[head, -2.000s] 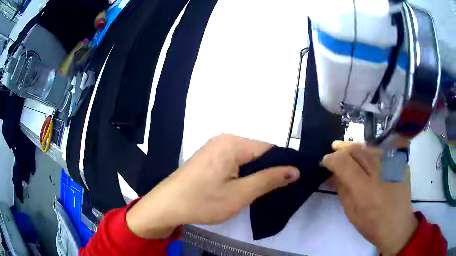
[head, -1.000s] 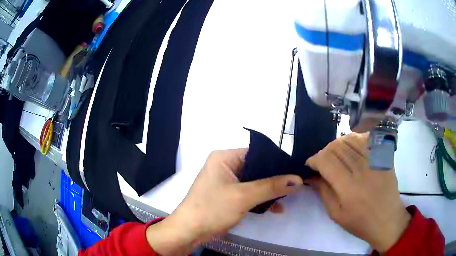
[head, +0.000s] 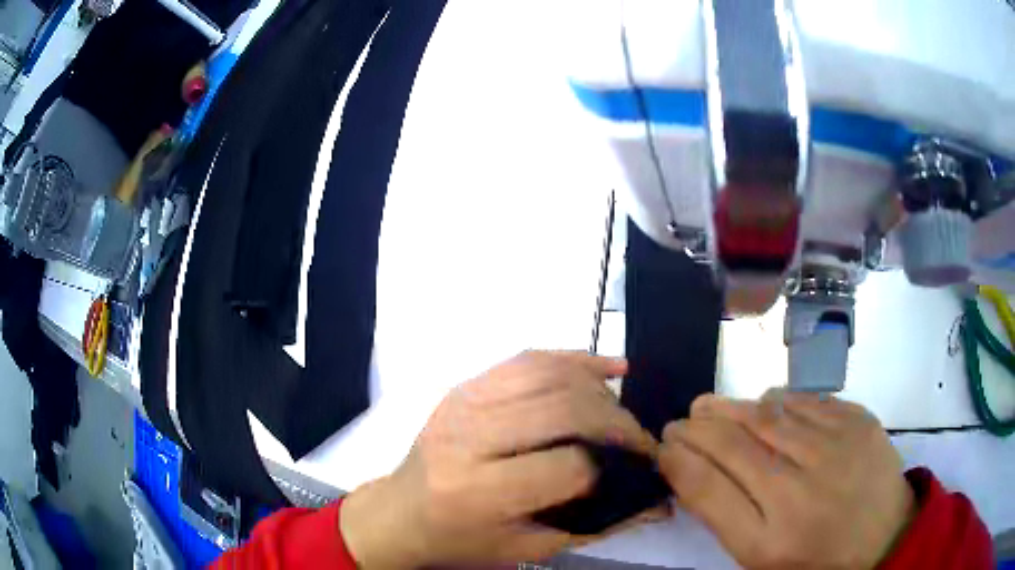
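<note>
A black fabric strip (head: 671, 323) runs down from under the white sewing machine head (head: 846, 67) toward me. My left hand (head: 506, 457) is closed on the strip's near end, which is folded between the fingers. My right hand (head: 785, 479) holds the strip at its right side, its fingertips close to the left hand's. The needle and presser foot are hidden behind the machine's shiny guard (head: 759, 145).
More black strips (head: 334, 278) lie in curves on the white table at left. Green-handled scissors (head: 977, 362) lie at far right. Red-yellow scissors (head: 96, 336), a clear container (head: 67, 217) and a blue crate (head: 156, 457) are at far left.
The view has shifted, so the machine head appears further left. The strip's near end, spread out before, is now folded in my left hand. Both hands are closer together and nearer me.
</note>
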